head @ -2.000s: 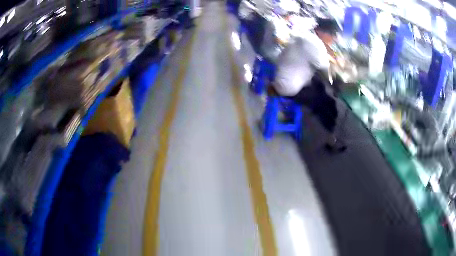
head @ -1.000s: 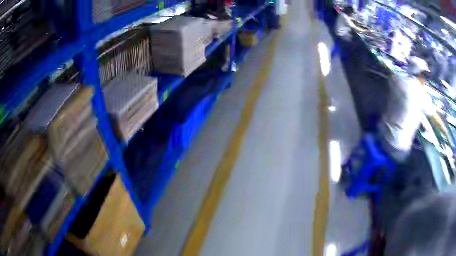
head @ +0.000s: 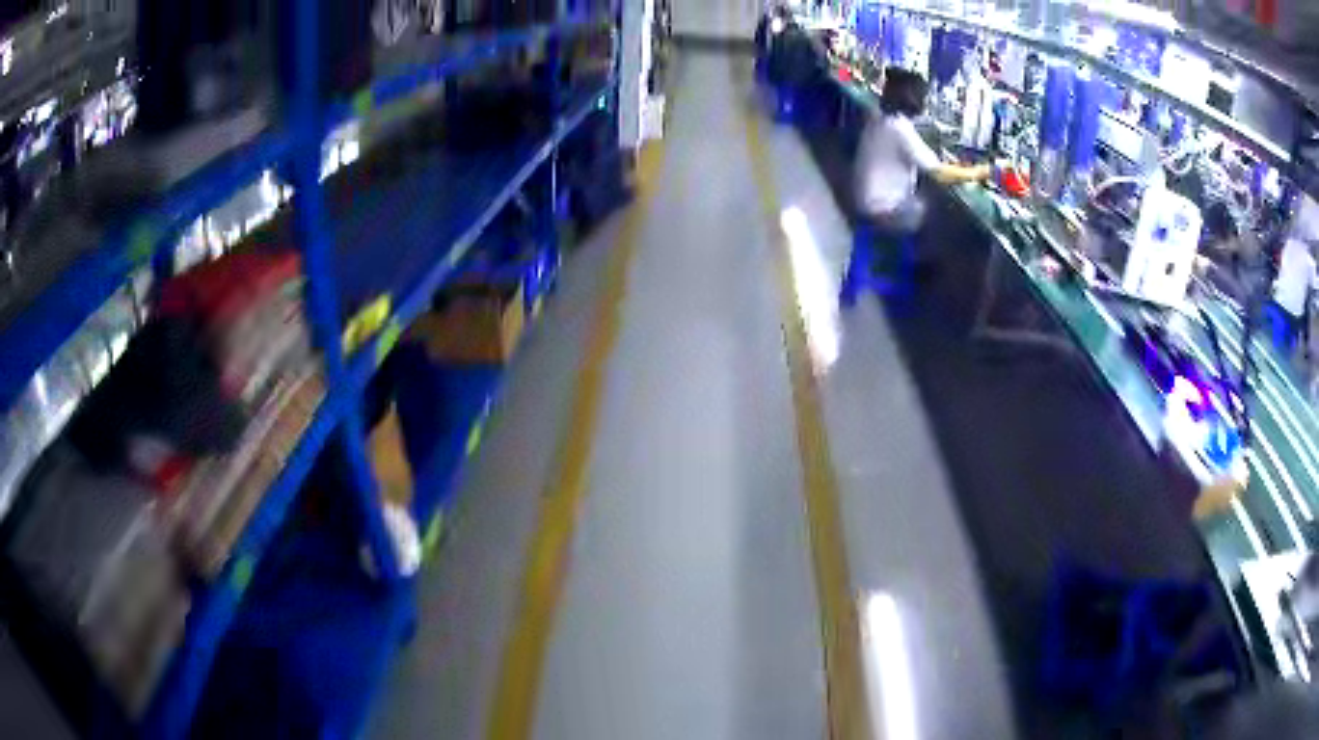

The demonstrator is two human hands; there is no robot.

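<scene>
Neither of my hands is in the picture. Straight in front of me lies the grey aisle floor [head: 666,434] between two yellow lines. The right yellow line [head: 813,448] and the left yellow line [head: 579,448] run away towards the far end. The picture is blurred, and I can make out no small part or tool close by.
Blue shelving [head: 326,289] with red goods [head: 239,289] and cardboard boxes [head: 477,321] stands on the left. On the right, a person [head: 890,166] sits on a blue stool [head: 878,263] at the green-topped line [head: 1063,311]. Another blue stool [head: 1121,629] is at the lower right.
The view has moved along the aisle past different shelves and seats. The earlier nearby seated person at the right is gone from view, and more of the green line shows.
</scene>
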